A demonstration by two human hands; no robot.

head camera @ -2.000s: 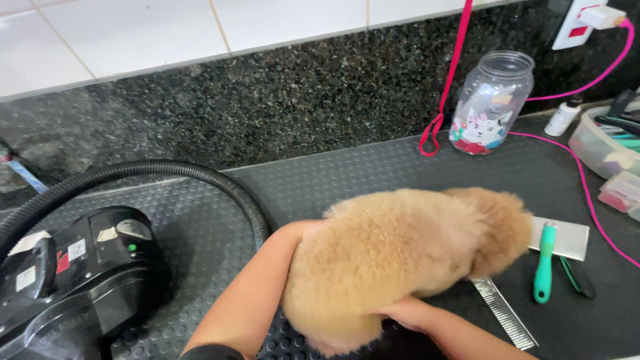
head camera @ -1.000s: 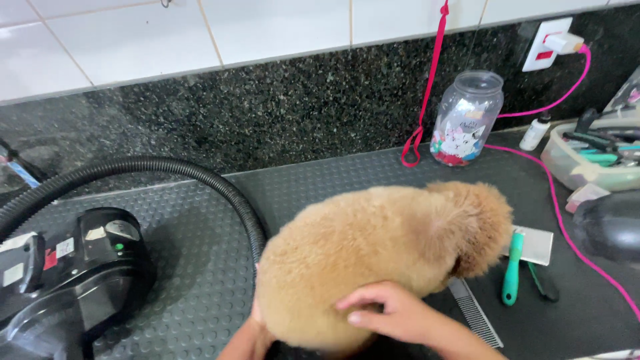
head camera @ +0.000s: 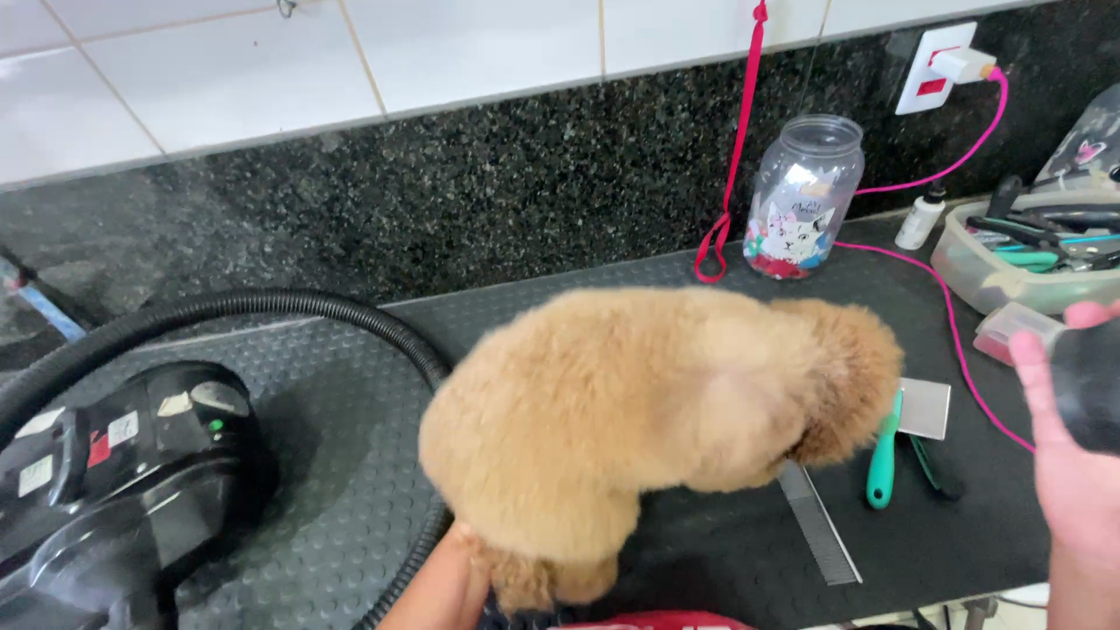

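A small dog with fluffy apricot fur (head camera: 604, 394) stands on the black studded rubber mat (head camera: 350, 472), its head to the right. My left hand (head camera: 468, 547) is at its hindquarters near a rear leg, the fingers mostly hidden by fur. Over at the right edge, my right hand (head camera: 1063, 437) has its fingers around a dark rounded nozzle-like object (head camera: 1089, 385), partly cut off by the frame. Beneath and beside the dog's head lie a metal comb (head camera: 818, 525) and a slicker brush with a green handle (head camera: 884, 459).
A black blower (head camera: 131, 490) with a ribbed hose (head camera: 350, 306) occupies the left. Behind the dog are a pink leash (head camera: 739, 157) and a clear plastic jar (head camera: 805, 201). A white bottle (head camera: 920, 220), a tub of grooming tools (head camera: 989, 262) and a pink cable (head camera: 958, 350) are at right.
My right hand has left the dog's side and moved right, onto the dark object. My left hand remains at the dog's rear.
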